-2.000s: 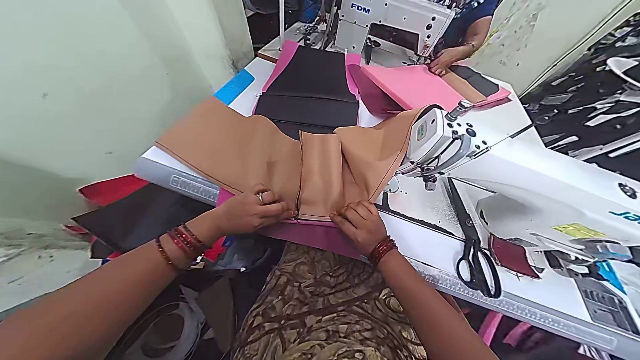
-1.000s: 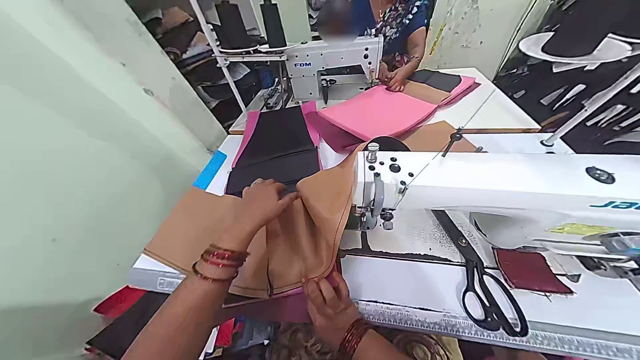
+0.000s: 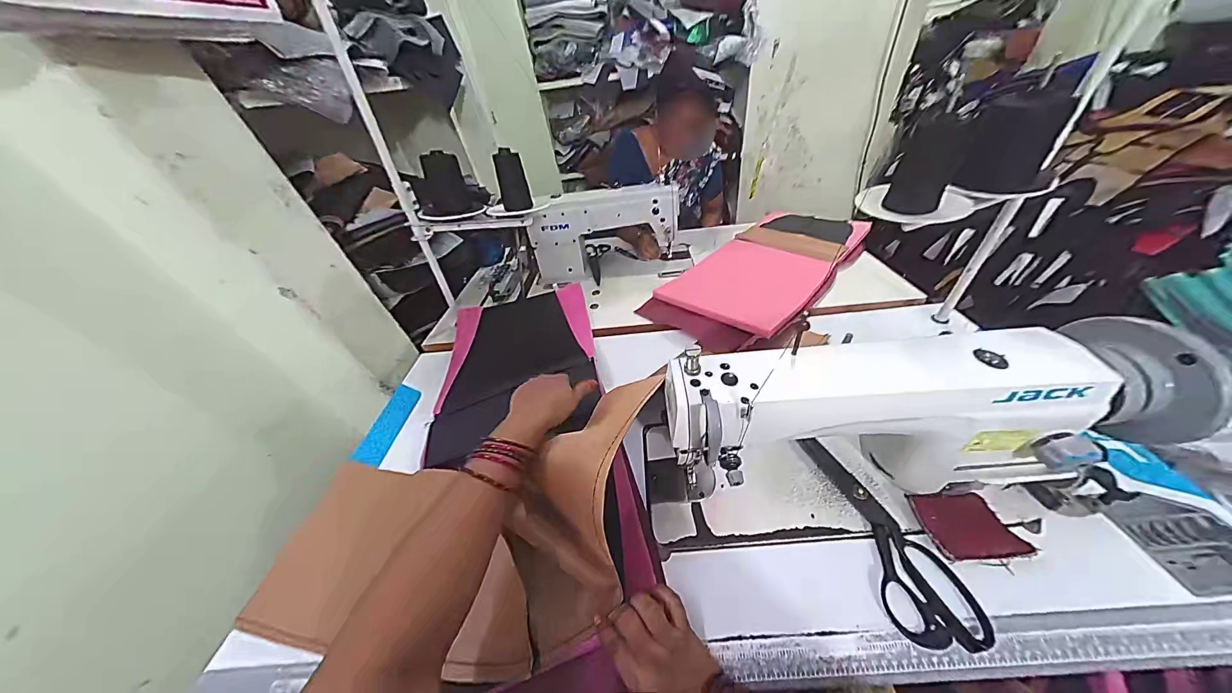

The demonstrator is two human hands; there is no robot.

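Note:
A tan fabric panel (image 3: pixel 568 481) with a stitched edge lies folded at the left of a white Jack sewing machine (image 3: pixel 866 385). Over its far part reaches my left hand (image 3: pixel 549 404), on the black and pink fabric piece (image 3: pixel 520 337); whether its fingers grip anything is hidden. Down by the near table edge, my right hand (image 3: pixel 659 635) pinches the panel's stitched corner, with magenta fabric (image 3: pixel 577 669) beneath. The machine's needle area (image 3: pixel 703 476) is just right of the panel. Black-handled scissors (image 3: pixel 924 587) lie on the table beside a maroon fabric scrap (image 3: pixel 972 525).
A second sewing machine (image 3: pixel 606 226) stands on the far table, with a co-worker seated behind it. Pink fabric pieces (image 3: pixel 746 284) are stacked there. Black thread cones (image 3: pixel 914 173) stand at the right. A wall is close on the left, with a blue piece (image 3: pixel 387 423) at the table's edge.
My left hand has moved away from me, from the tan panel's near edge to the black fabric. The tan panel is now more bunched beside the machine. The view has tilted up.

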